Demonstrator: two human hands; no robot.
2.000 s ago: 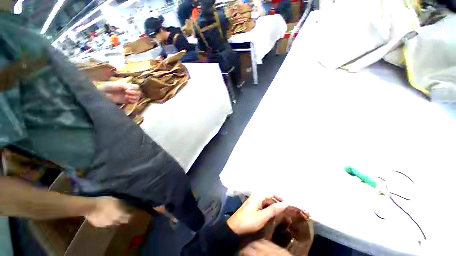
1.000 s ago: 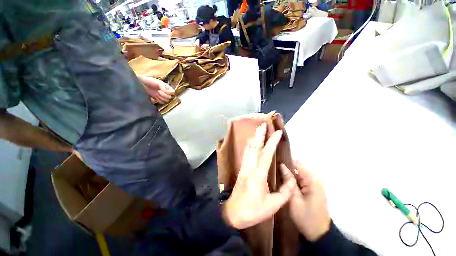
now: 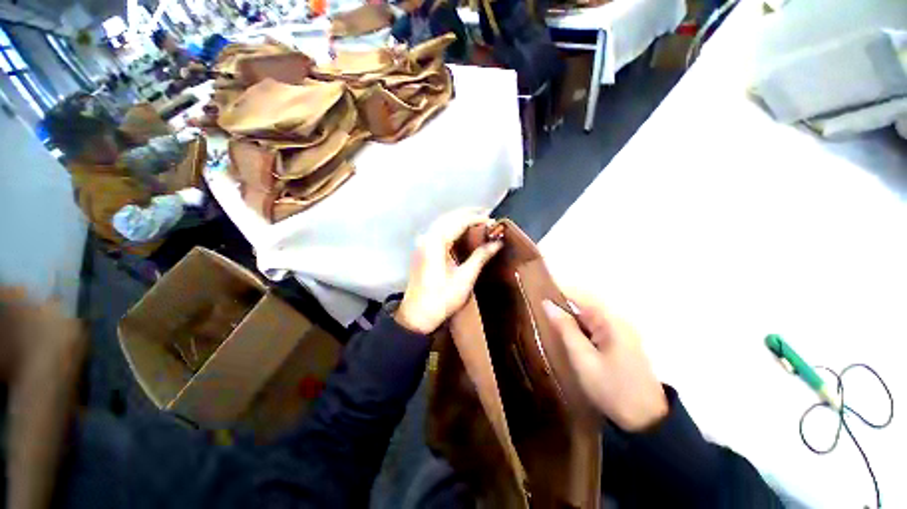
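Note:
A brown bag (image 3: 574,437) stands open in front of me at the table's near left edge, its dark inside showing with a thin pale gold line along it. My left hand (image 3: 445,273) pinches the bag's far top corner, where a small reddish fitting shows at the fingertips. My right hand (image 3: 612,370) grips the bag's right top edge, thumb near the rim. The green-handled tool (image 3: 796,364) lies on the white table to the right, with a thin dark cord (image 3: 843,406) looped beside its pale end. The bag's bottom is cut off by the picture's edge.
A white table (image 3: 676,258) is on the right, with grey-white bags (image 3: 830,84) at its far side. Brown bags (image 3: 288,109) are piled on another white table ahead left. An open cardboard box (image 3: 224,338) stands on the floor at left. A blurred arm (image 3: 40,388) shows at far left; a seated person (image 3: 119,189) is beyond.
The bag, upright with my left palm flat on it a second ago, now has its mouth open towards me. My left hand has moved to the far corner. The person standing at left has mostly left view.

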